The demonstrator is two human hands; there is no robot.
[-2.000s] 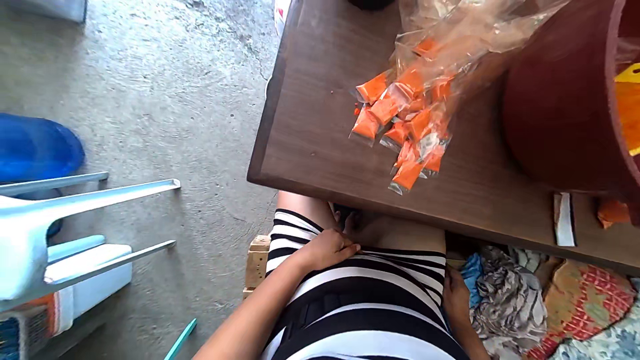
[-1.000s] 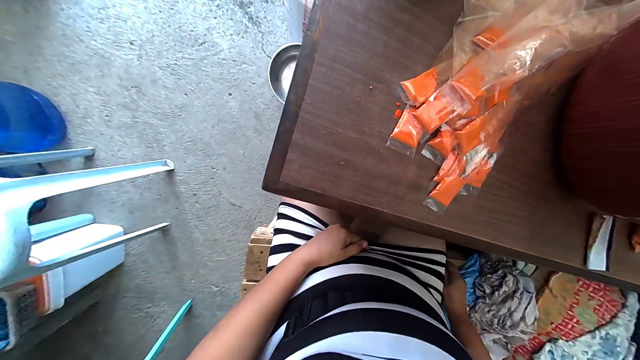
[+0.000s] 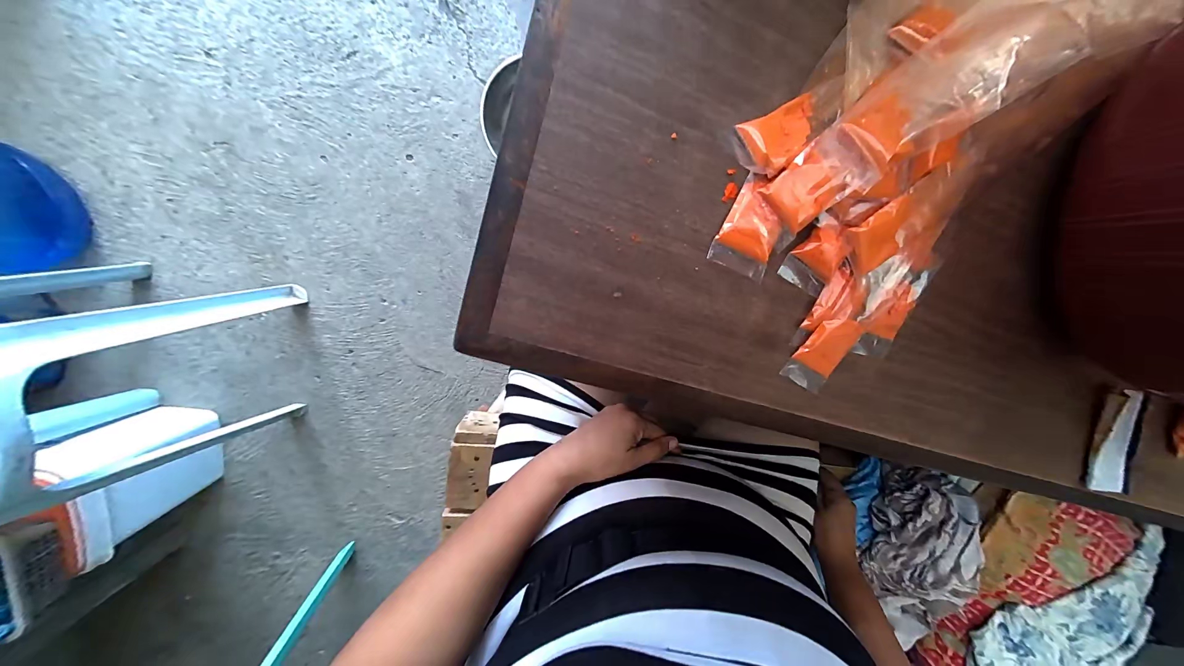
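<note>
My left hand (image 3: 622, 442) rests on the lap of the black-and-white striped garment (image 3: 647, 536), just below the table edge, its fingers curled at the cloth; whether it grips the cloth is unclear. My right hand (image 3: 832, 504) hangs down beside the right thigh, partly hidden, with its fingers out of clear sight. Neither hand touches the small clear packets of orange powder (image 3: 828, 347), which lie in a heap on the brown wooden table (image 3: 592, 277). Part of the heap is inside or under a large clear plastic bag (image 3: 999, 79).
A dark red tub (image 3: 1124, 231) stands at the table's right, near a torn strip (image 3: 1115, 442). Crumpled cloths (image 3: 925, 527) lie below. On the left are light-blue plastic legs (image 3: 157, 319), a blue basin (image 3: 37, 208) and a white container (image 3: 148, 453). A metal bowl (image 3: 499, 102) shows behind the table.
The view has shifted, bringing the metal bowl into sight beside the table since the oldest frame. Both hands have stayed in place.
</note>
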